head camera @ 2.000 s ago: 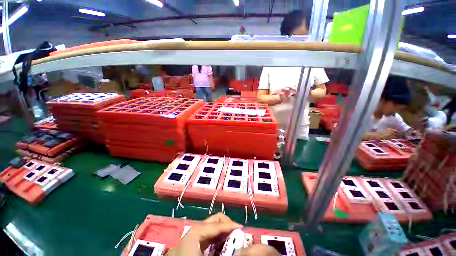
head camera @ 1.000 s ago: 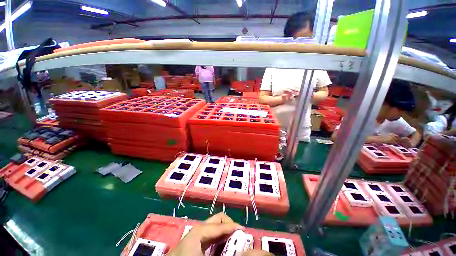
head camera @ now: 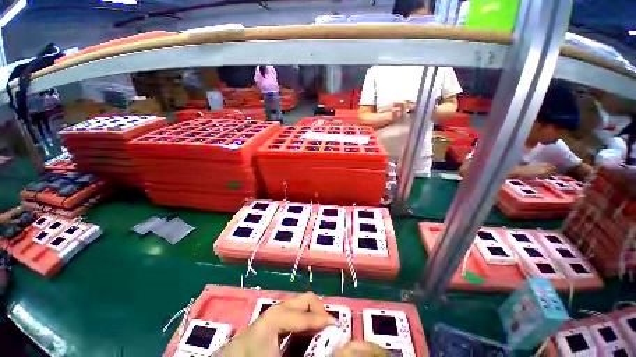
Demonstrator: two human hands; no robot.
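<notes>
A white device unit point(head camera: 328, 339) is held at the bottom centre, edge-on. My left hand point(head camera: 279, 326) is closed around its left side, fingers on top. My right hand point(head camera: 361, 349) touches its lower right side, mostly cut off by the bottom edge. Below them lies a salmon foam tray point(head camera: 226, 301) with white units showing dark square screens, one at the left point(head camera: 202, 337) and one at the right point(head camera: 385, 326). A white cord lies over the tray's left edge. Any small part between the fingertips is hidden.
Behind is another foam tray point(head camera: 307, 263) of units with cords. Tall red tray stacks point(head camera: 321, 174) stand farther back. A metal post point(head camera: 481, 160) rises at the right, beside a pale blue carton point(head camera: 533, 314). A dark parts tray point(head camera: 467, 343) lies bottom right. People are across the bench.
The view has tipped down, so more of the near tray and its units shows. My hands keep hold of the unit, with little change in grip.
</notes>
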